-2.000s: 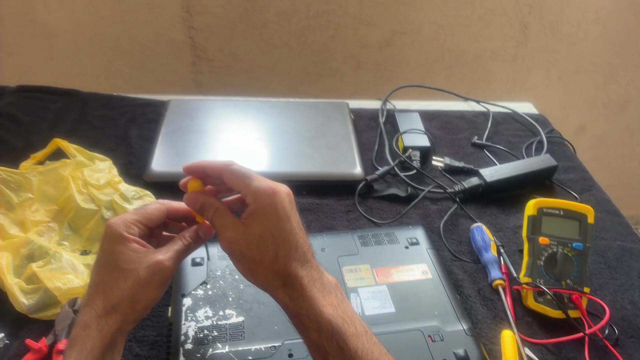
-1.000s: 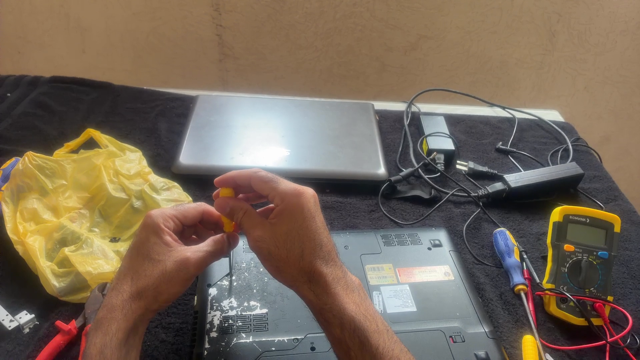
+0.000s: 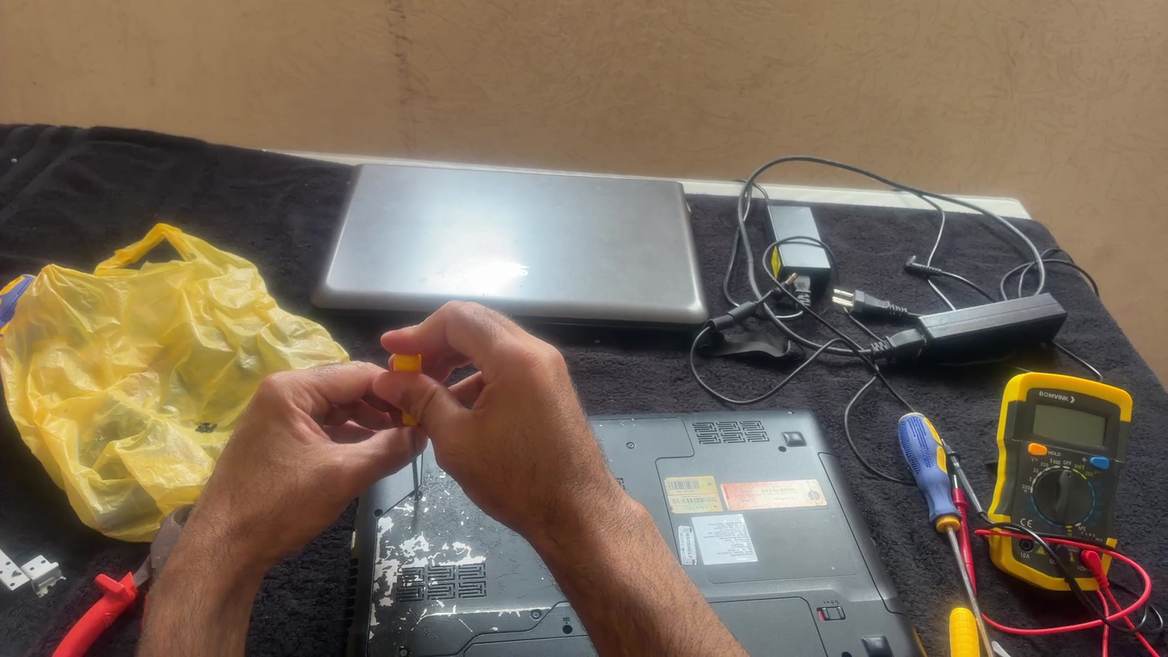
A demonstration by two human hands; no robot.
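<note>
Both hands hold a small screwdriver with a yellow handle (image 3: pixel 407 364) upright over an upturned black laptop (image 3: pixel 639 547). My left hand (image 3: pixel 301 456) pinches the lower part of the handle between thumb and fingers. My right hand (image 3: pixel 511 420) grips the top of the handle. The thin dark shaft points down to the laptop's upper left area, where the black coating is worn in pale patches; whether the tip sits in a screw cannot be told. Labels and vent slots show on the laptop's underside.
Behind lies a closed grey laptop (image 3: pixel 547 246). A yellow plastic bag (image 3: pixel 155 383), red-handled pliers (image 3: pixel 100 616) and metal hinges (image 3: pixel 36 573) are left. To the right are power adapters (image 3: pixel 995 326) with cables, a blue screwdriver (image 3: pixel 929 465), a yellow handle (image 3: pixel 964 631) and a multimeter (image 3: pixel 1058 484).
The fingers of my right hand have shifted slightly on the yellow handle. Both hands stay on the screwdriver above the same part of the laptop.
</note>
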